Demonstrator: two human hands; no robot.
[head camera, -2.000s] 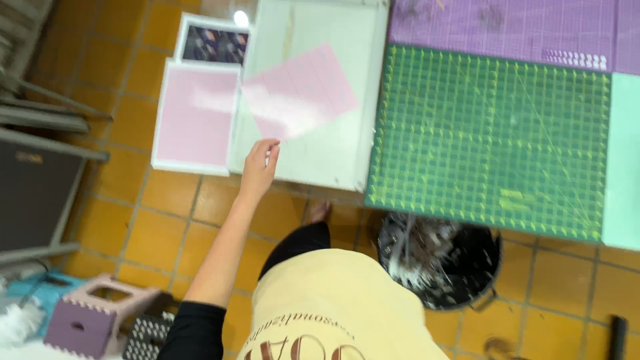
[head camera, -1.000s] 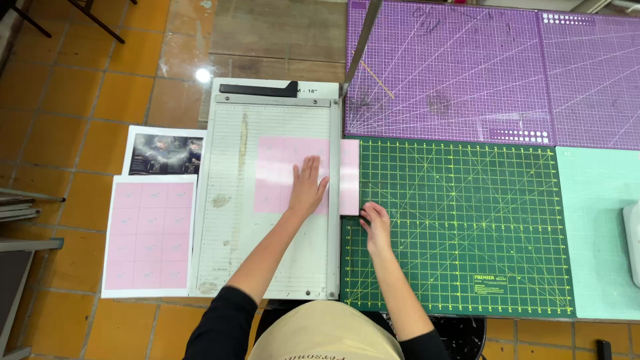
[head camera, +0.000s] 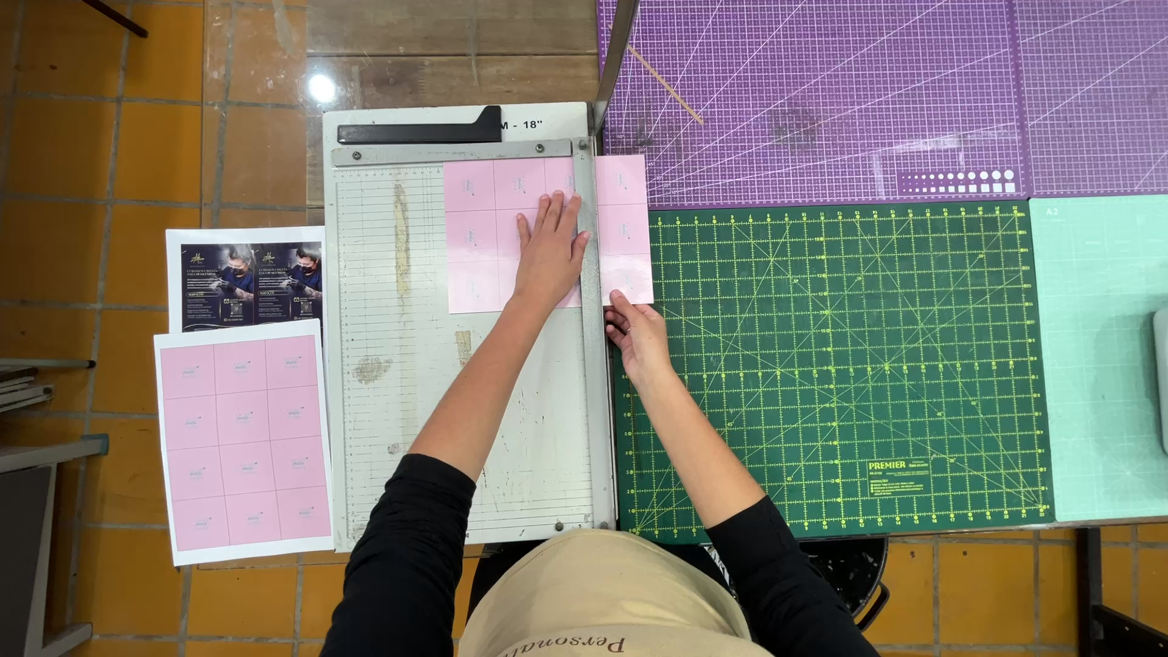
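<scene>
A pink printed sheet (head camera: 474, 239) with a grid of lines lies on a guillotine paper cutter (head camera: 392, 493), passing under its metal clamp bar (head camera: 595, 411) and sticking out on the right. My left hand (head camera: 550, 248) rests with spread fingers on the sheet, left of the bar. At the sheet's lower right corner, my right hand (head camera: 638, 338) has the edge between thumb and fingers. The raised cutter arm (head camera: 617, 55) shows at the top. A black stop piece (head camera: 420, 128) lies by the cutter's top rail.
Left of the cutter lie a white-bordered pink printed sheet (head camera: 245, 443) and a dark printed sheet (head camera: 251, 285). On the right are a green cutting mat (head camera: 821, 365), a purple mat (head camera: 821, 91) with a thin stick (head camera: 666, 87), and a mint mat (head camera: 1104, 365). A black bin (head camera: 849, 570) stands below.
Two seconds ago one hand held the pink sheet tilted over the cutter. It now lies straight under the bar. Since a second ago, the sheet has moved up along the bar. The view has shifted.
</scene>
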